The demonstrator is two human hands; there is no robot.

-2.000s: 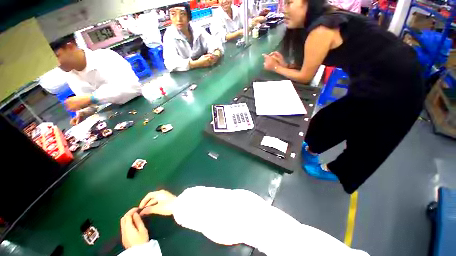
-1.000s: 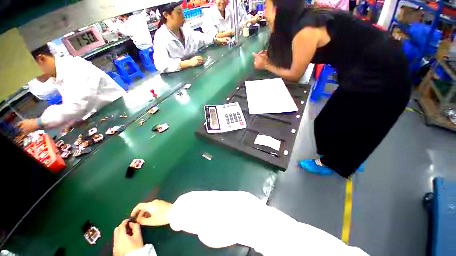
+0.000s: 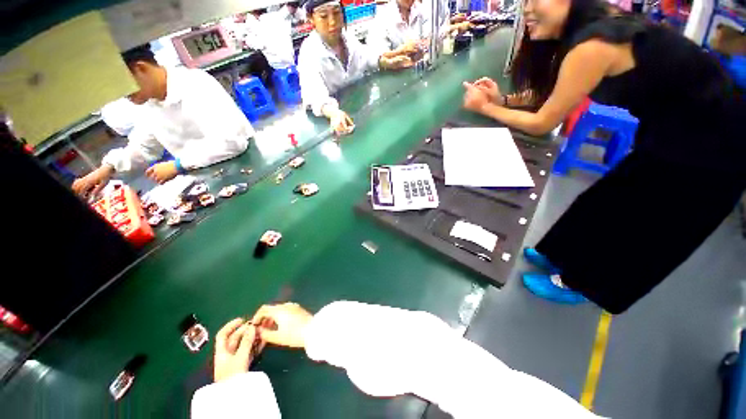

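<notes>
My left hand [image 3: 234, 350] and my right hand [image 3: 282, 324] are together over the green bench at the lower middle, fingertips meeting. Between them they hold a small dark piece [image 3: 257, 344], mostly hidden by the fingers; it may be a smartwatch unit. One watch inner assembly [image 3: 195, 336] lies just left of my left hand, dark at one end and white and reddish at the other. Another assembly [image 3: 123, 383] lies further left near the bench's front, and a third [image 3: 267, 241] lies beyond my hands.
A black board [image 3: 511, 237] at the right bears a calculator [image 3: 404, 187], a white sheet [image 3: 487, 157] and a white slip [image 3: 474, 236]. A small strip [image 3: 370, 246] lies mid-bench. A red tray [image 3: 125, 214] and a heap of units [image 3: 192, 200] are far left. People sit across; one leans at right.
The view has swung left and the scene sits further right; another assembly shows at lower left. My hands still hold the dark piece. The person across at left has a hand by the red tray.
</notes>
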